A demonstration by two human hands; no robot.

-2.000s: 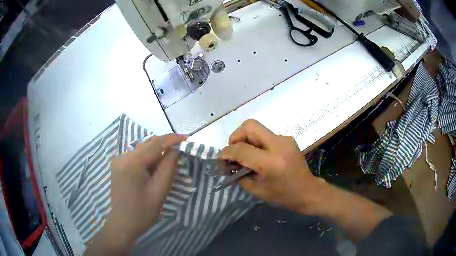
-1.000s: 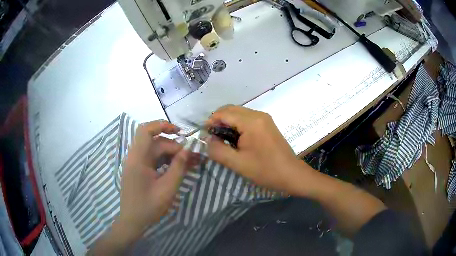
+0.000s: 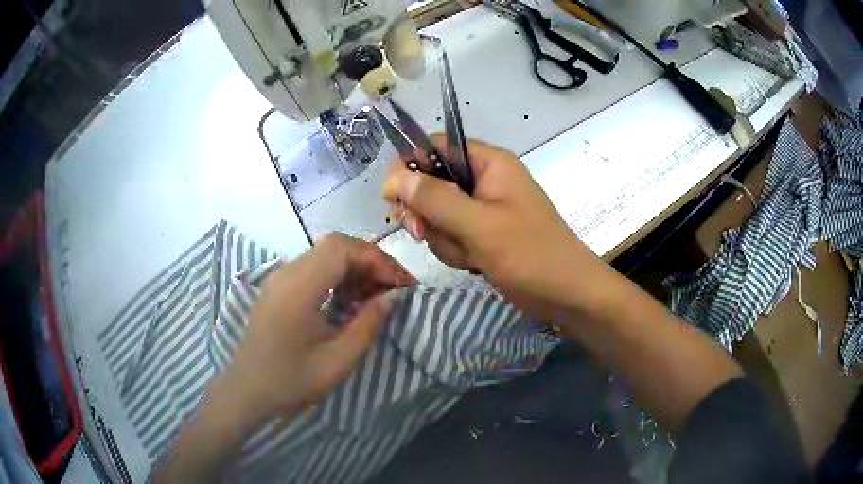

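Note:
A grey-and-white striped fabric piece (image 3: 378,383) lies over the table's front edge and my dark-clothed lap. My left hand (image 3: 308,326) pinches its upper edge between thumb and fingers. My right hand (image 3: 497,213) is raised above the table, between the fabric and the machine head, apart from the fabric. It holds dark-handled thread snips (image 3: 416,134) with two pointed blades apart. A long silver pointed tool, seemingly tweezers (image 3: 452,104), also sticks up from the same hand. The snips' handles are partly hidden by my fingers.
The sewing machine head (image 3: 312,47) stands beyond my hands, above the needle plate (image 3: 317,175). Black-handled shears (image 3: 558,66) and a thick-handled tool (image 3: 700,99) lie at the back right. Crumpled striped pieces (image 3: 757,255) are at right. A red-edged frame (image 3: 71,406) is at left.
My right hand first came in close to my left fingers at the fabric edge, then moved up and right, with the blades now pointing up. My left hand has shifted slightly right.

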